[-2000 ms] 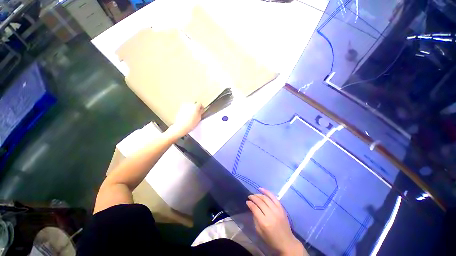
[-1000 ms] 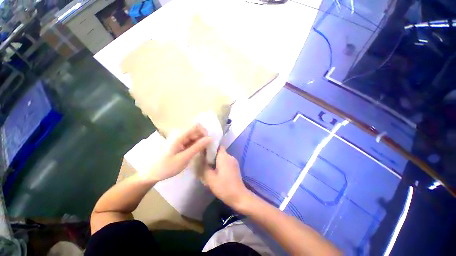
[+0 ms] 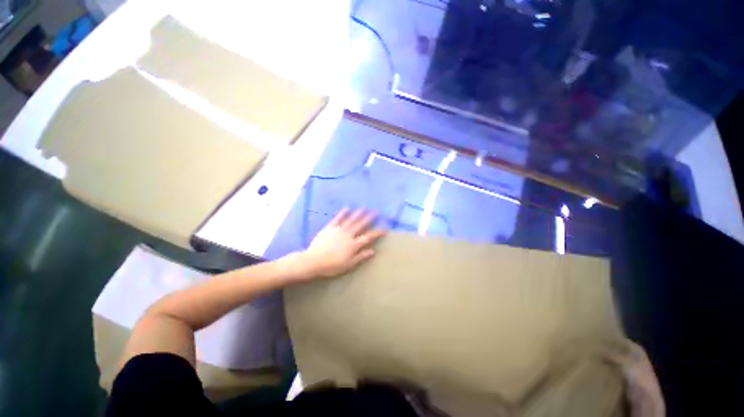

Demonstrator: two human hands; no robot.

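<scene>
A khaki fabric panel (image 3: 457,309) lies spread over the near part of the blue transparent template (image 3: 351,191), its near right part creased. My left hand (image 3: 347,243) is blurred, fingers spread, at the panel's upper left corner; whether it grips or only rests there I cannot tell. My right hand (image 3: 640,379) is at the panel's right edge near the bottom of the picture, partly hidden by the cloth, and holds that edge. The template's brown hinge edge (image 3: 522,173) runs beyond the panel.
Two stacks of khaki panels (image 3: 155,155) lie on the white worktable (image 3: 285,65) at the left. A white sheet over khaki cloth (image 3: 220,326) hangs below the table edge. The template's upper leaf (image 3: 391,49) stands beyond the hinge, with dark glossy surfaces behind it.
My hands have moved right from the stack's near corner, and a khaki panel is now spread over the template. The view has turned right. The pocket outlines are now largely covered.
</scene>
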